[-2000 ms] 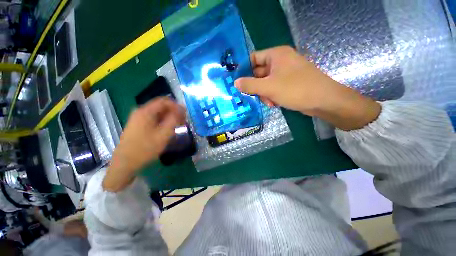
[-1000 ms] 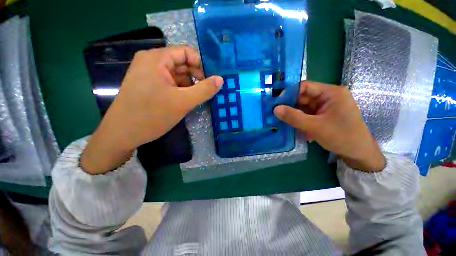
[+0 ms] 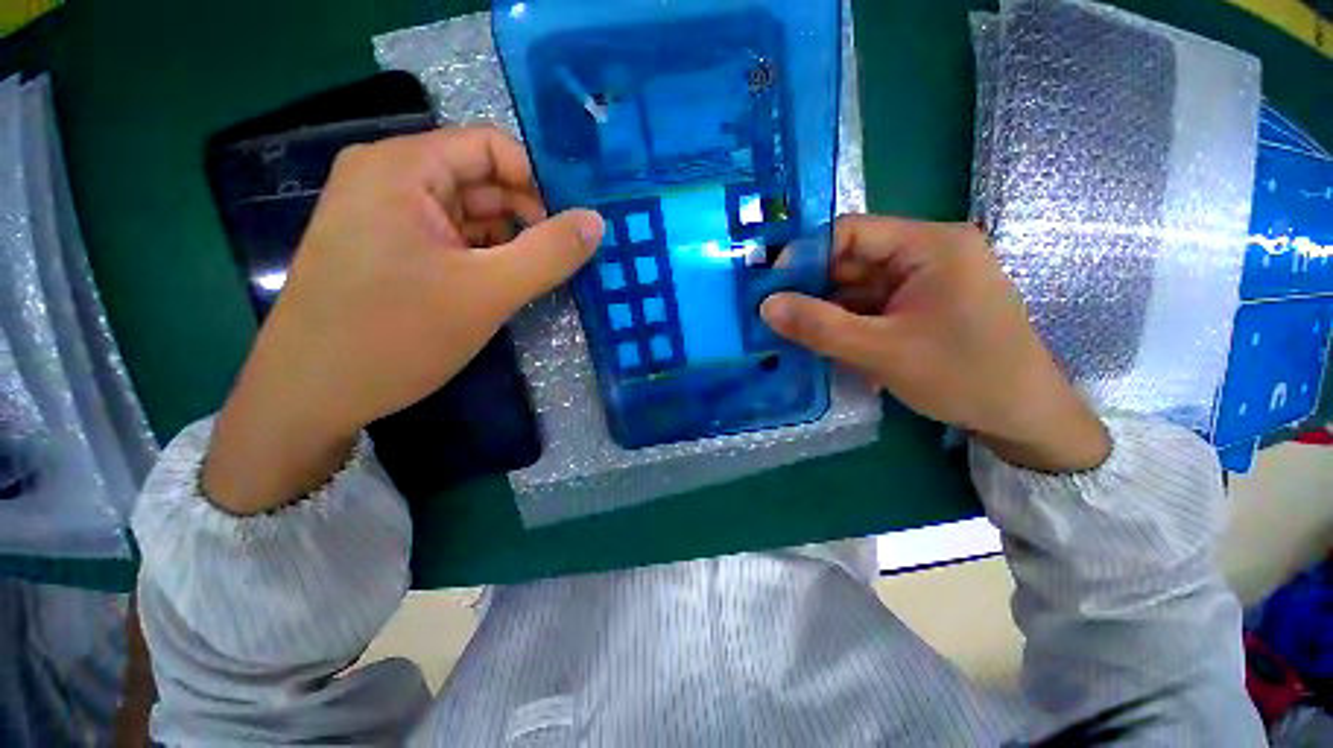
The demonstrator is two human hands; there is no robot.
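Observation:
The blue protective film lies over the opened tablet, with square cut-outs in rows; the tablet's inside shows blue through it. Its top end reaches the picture's upper edge. Under it lies a bubble wrap sheet. My left hand holds the film's left edge, thumb on top, fingers curled beside it. My right hand holds the right edge, thumb on top near the lower right, fingers at the side. A glossy black slab, perhaps a tablet screen, lies left of the work, partly hidden by my left hand and forearm.
A stack of bubble wrap bags lies to the right, with blue film sheets beyond it. More bubble wrap lies at the far left. The green bench has a yellow strip at the upper right.
My left hand has come from over the black slab to the film's left edge. My right hand has moved down along the right edge. The film now covers the tablet's lower end. The view has turned.

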